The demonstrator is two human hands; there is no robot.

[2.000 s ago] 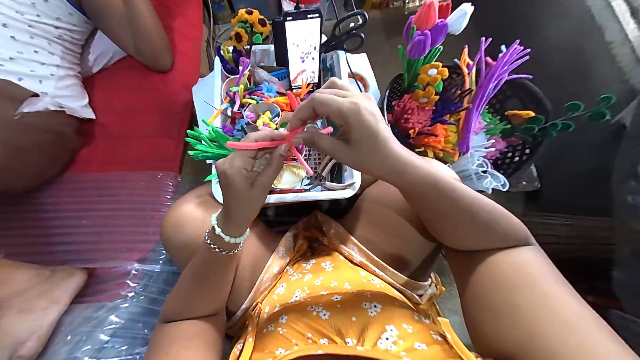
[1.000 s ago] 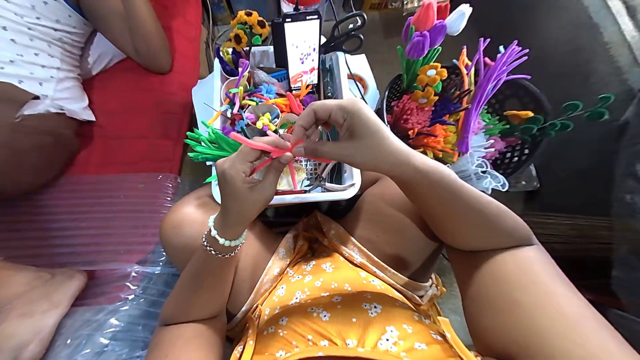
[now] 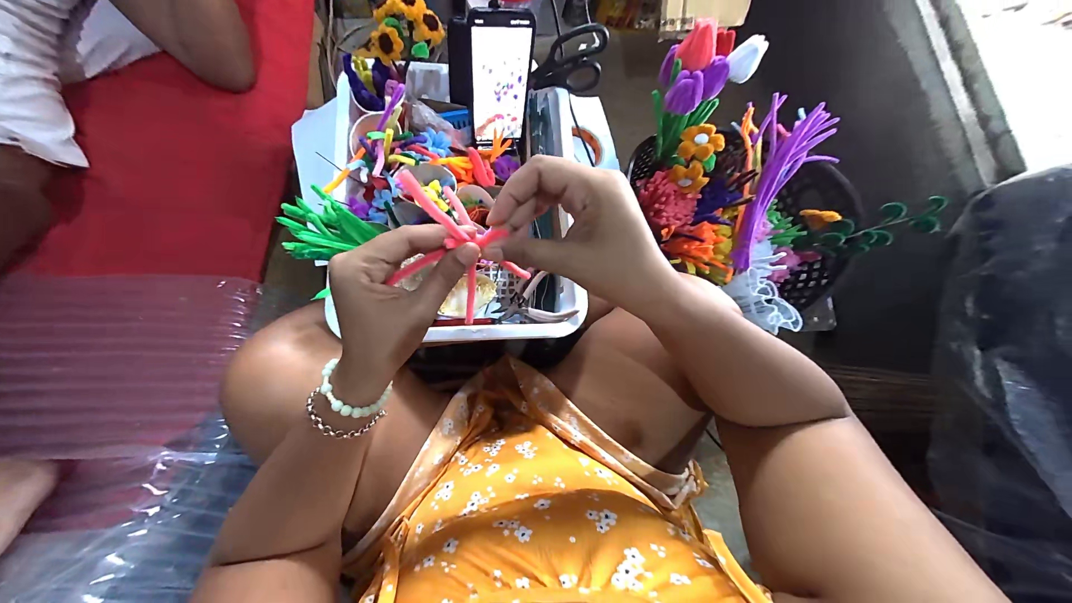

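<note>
Pink pipe cleaners (image 3: 470,293), crossed at the middle with several ends pointing outward, are held up over the front of a white plastic tray (image 3: 452,334). My left hand (image 3: 398,289) pinches their crossing between thumb and forefinger. Just right of the crossing, my right hand (image 3: 569,226) grips one pink end between thumb and fingertips. Beneath my hands, the tray holds a small pair of pliers (image 3: 544,315). Green pipe cleaners (image 3: 322,228) stick out past its left side. Colourful pipe-cleaner pieces (image 3: 431,142) fill its back part.
A phone (image 3: 502,71) with a lit screen stands at the tray's back, beside black-handled scissors (image 3: 573,57). On the right, a dark basket (image 3: 825,201) holds pipe-cleaner flowers (image 3: 699,142). Another person's arm (image 3: 197,42) rests on a red mat (image 3: 180,159) at the left.
The pink pipe cleaners have turned between my fingers, and their ends now spread out in more directions than a second ago. Both hands have stayed close together over the tray.
</note>
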